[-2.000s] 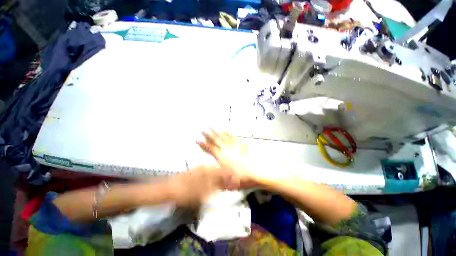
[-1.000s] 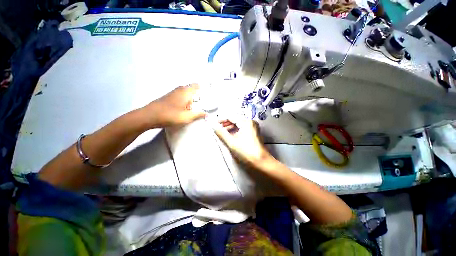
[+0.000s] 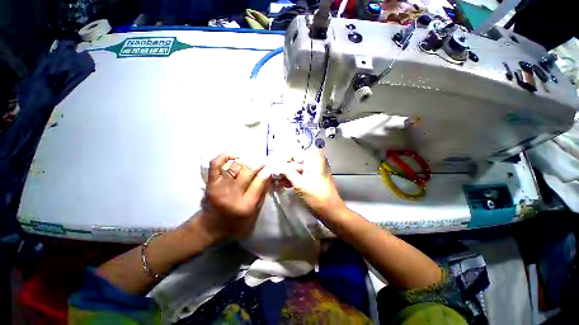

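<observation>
A white cloth piece point(image 3: 279, 225) runs from near the needle area down over the table's front edge to the lap. My left hand point(image 3: 236, 193) is bare, with a ring and a bracelet, and pinches the cloth's left side. My right hand point(image 3: 312, 184) pinches the cloth just beside it, in front of the presser foot. The fingertips of both hands nearly meet. The presser foot and needle area point(image 3: 306, 130) of the white sewing machine head point(image 3: 406, 82) lies just beyond the hands. Glare hides the cloth's far end.
Scissors point(image 3: 404, 174) with red and yellow loops lie under the machine arm. A blue tube point(image 3: 263, 62) curves behind the needle. A white roll point(image 3: 94, 30) is at the far left corner. Dark cloth point(image 3: 54, 82) hangs at left. A teal-edged recess point(image 3: 489, 204) is at right.
The hands first came up from the front edge with the cloth to the needle area. Since then my left hand has moved back toward the front edge, beside my right hand. The view has shifted slightly.
</observation>
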